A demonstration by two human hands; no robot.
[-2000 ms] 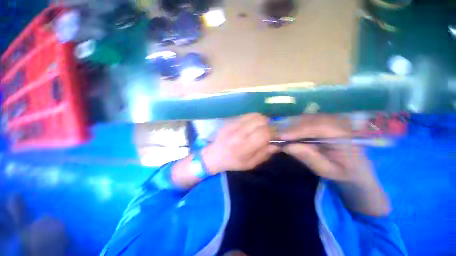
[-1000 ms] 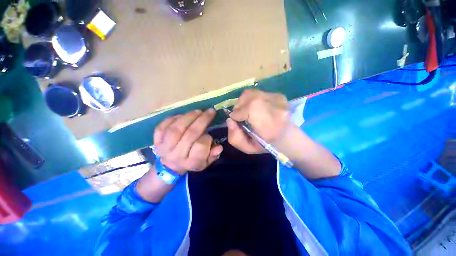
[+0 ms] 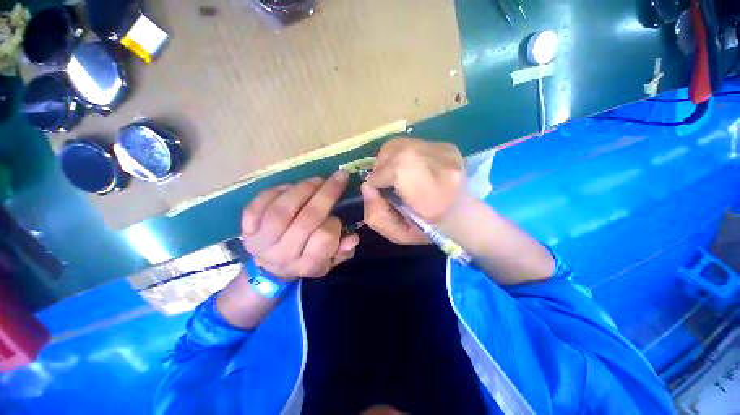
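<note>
My right hand (image 3: 418,190) is closed on a thin pen-like tool (image 3: 428,229) with a silvery shaft and a yellowish rear end. Its tip points toward the bench edge, beside a short pale yellow strip (image 3: 357,164). My left hand (image 3: 296,227) is just left of it with curled fingers, its index fingertip near the strip. A small dark, partly shiny bit shows by the left thumb; the fingers hide most of it, so I cannot tell what it is or whether it is gripped.
Several round black watch parts (image 3: 89,166) and a silver-white battery-like piece (image 3: 146,36) lie left on cardboard (image 3: 324,73). A dark round piece (image 3: 286,8) is at the top. A white disc (image 3: 541,47) with cable, red-handled tool (image 3: 700,61) and red tray (image 3: 20,332) flank the bench.
Since the first frame, the view has swung right and the hands are at the bench edge with the pen-like tool slanted. Over the last second both hands have barely moved.
</note>
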